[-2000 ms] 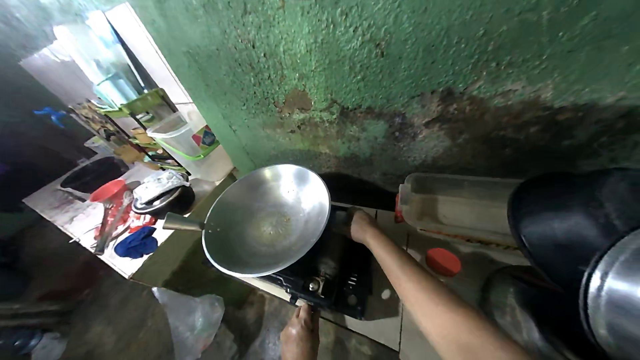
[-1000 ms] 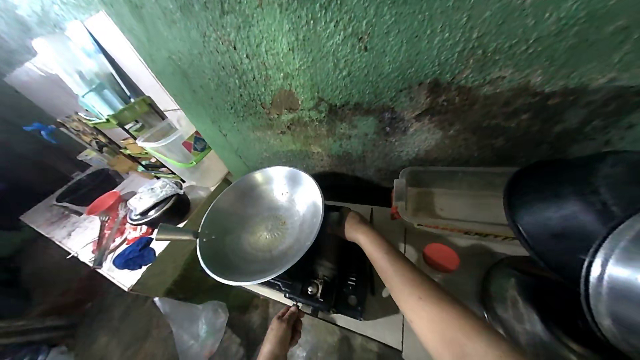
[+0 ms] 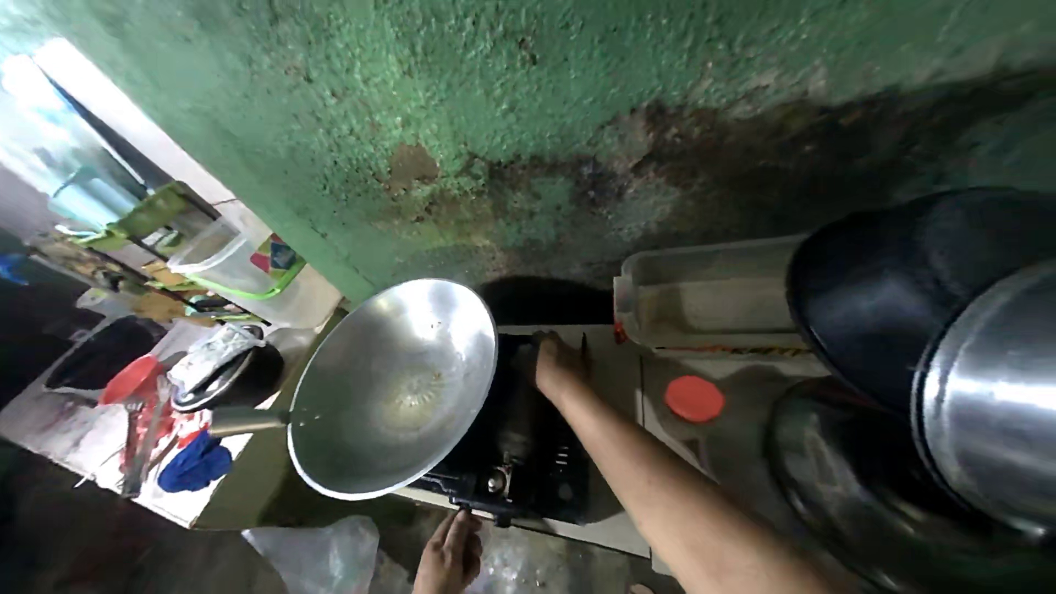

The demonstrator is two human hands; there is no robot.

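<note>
My left hand [image 3: 450, 549] is at the front edge of a black portable gas stove [image 3: 565, 487], its curled fingertips on a small control part there. My right hand [image 3: 557, 363] reaches across to the back of the stove's right side; its fingers are in shadow, and what they grip cannot be made out. A wide metal wok [image 3: 396, 388] rests tilted over the left part of the stove, its handle [image 3: 247, 421] pointing left. The wok holds no food, and a pale, ring-like mark shows at its bottom. Most of the burner is hidden under it.
Right of the stove are a clear plastic container [image 3: 718, 301], a red lid [image 3: 694, 399], a black lid or pan [image 3: 891, 280] and a metal pot [image 3: 990, 396]. At left, a low table bears a red bowl [image 3: 132, 379], a blue cloth [image 3: 195, 462] and utensils. A plastic bag [image 3: 322, 553] lies below.
</note>
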